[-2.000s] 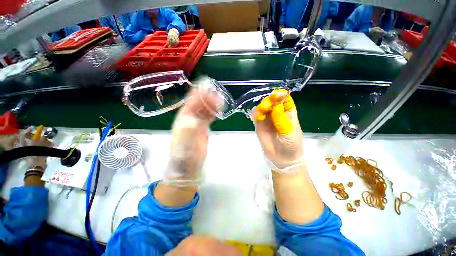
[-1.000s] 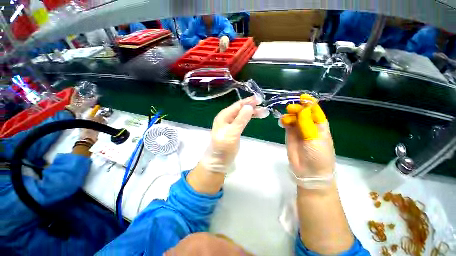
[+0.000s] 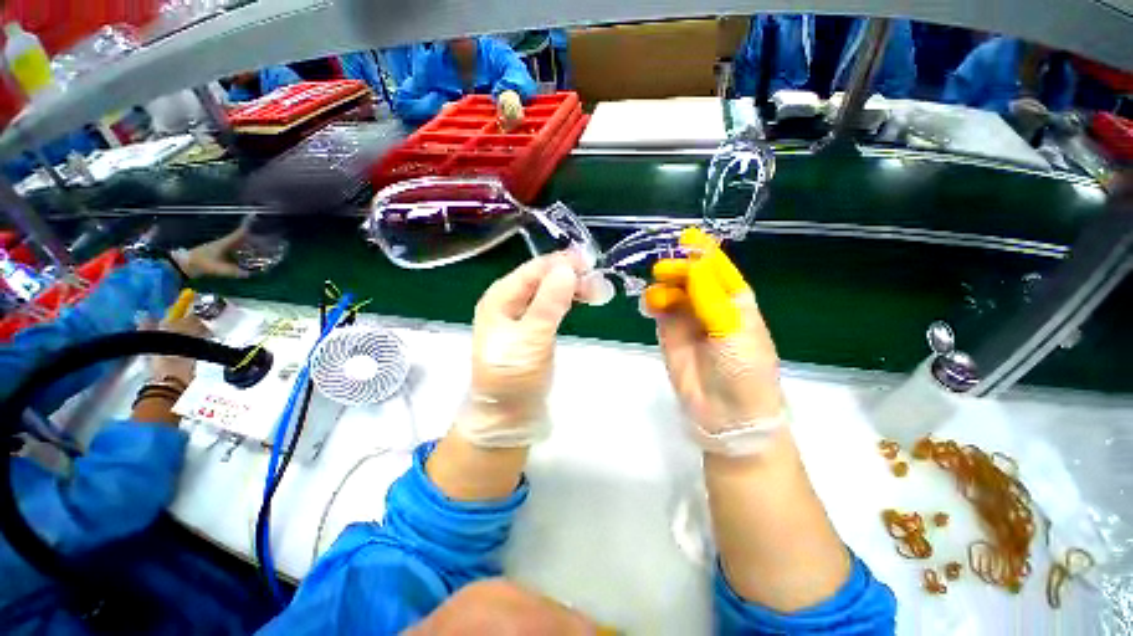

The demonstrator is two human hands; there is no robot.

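Note:
A clear plastic part (image 3: 447,225) with joined loops is held up over the green belt, its large rounded loop to the left and a smaller upright loop to the right. My left hand (image 3: 534,329), in a thin whitish glove, pinches its middle between thumb and fingers. My right hand (image 3: 721,342), gloved with yellow finger cots (image 3: 711,288), grips it just right of the middle. The fingers hide part of the held section. The two hands are close together but apart.
White fan (image 3: 359,364), blue cable (image 3: 288,429) and black gooseneck (image 3: 118,348) stand left. Rubber bands (image 3: 988,497) lie right, near a metal-topped bottle (image 3: 954,369). Red trays (image 3: 491,143) are beyond the belt. A neighbour's blue sleeve (image 3: 112,466) is at left; other workers sit opposite.
The view has swung right and then partly back left. My left hand, blurred at first, now shows sharply, pinching the clear part's middle. The neighbour's hand at left has reached toward the belt.

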